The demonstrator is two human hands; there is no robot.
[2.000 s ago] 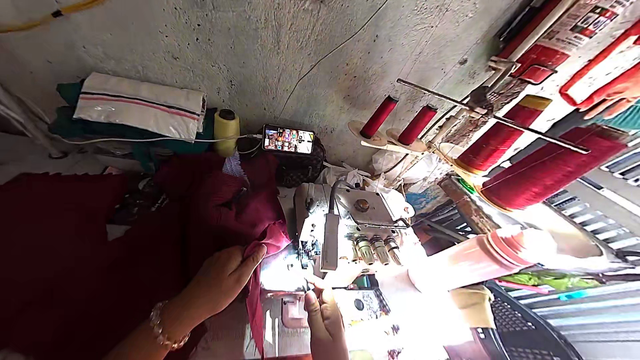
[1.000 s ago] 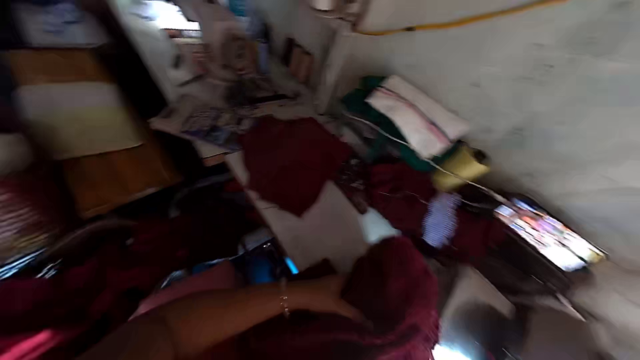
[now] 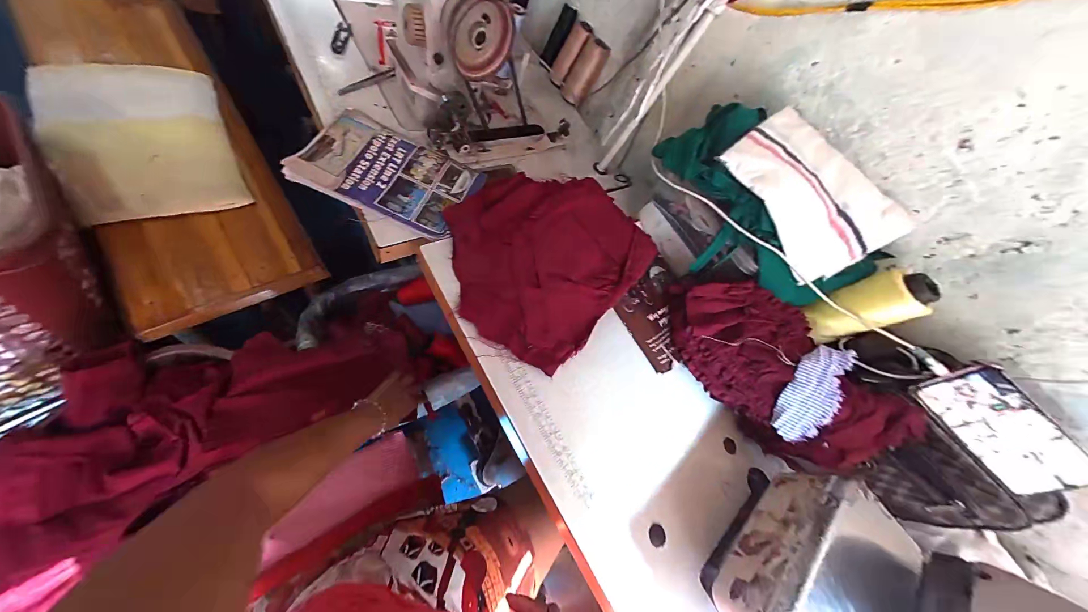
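Note:
My left hand (image 3: pixel 393 405), with a beaded bracelet at the wrist, reaches down left of the white sewing table (image 3: pixel 586 425). It touches a heap of maroon cloth (image 3: pixel 280 391); its fingers are partly hidden and blurred. Only some fingertips of my right hand (image 3: pixel 529 603) show at the bottom edge. A flat maroon cloth piece (image 3: pixel 548 263) lies on the table's far end. Gathered maroon cloth (image 3: pixel 739 331) with a striped blue-white scrap (image 3: pixel 813 393) lies to its right. Part of a sewing machine (image 3: pixel 790 544) shows at the bottom right.
A second sewing machine (image 3: pixel 480 51) stands behind, beside a printed paper (image 3: pixel 382 174) and thread cones (image 3: pixel 578 59). A wooden bench (image 3: pixel 229 263) is at left. A lit phone (image 3: pixel 1003 425), yellow thread cone (image 3: pixel 871 304) and folded white cloth (image 3: pixel 816 195) lie by the wall. Bags sit below the table.
The view has swung far left from the machine. My left hand, earlier on maroon cloth at the machine, is now down beside the table at the cloth heap.

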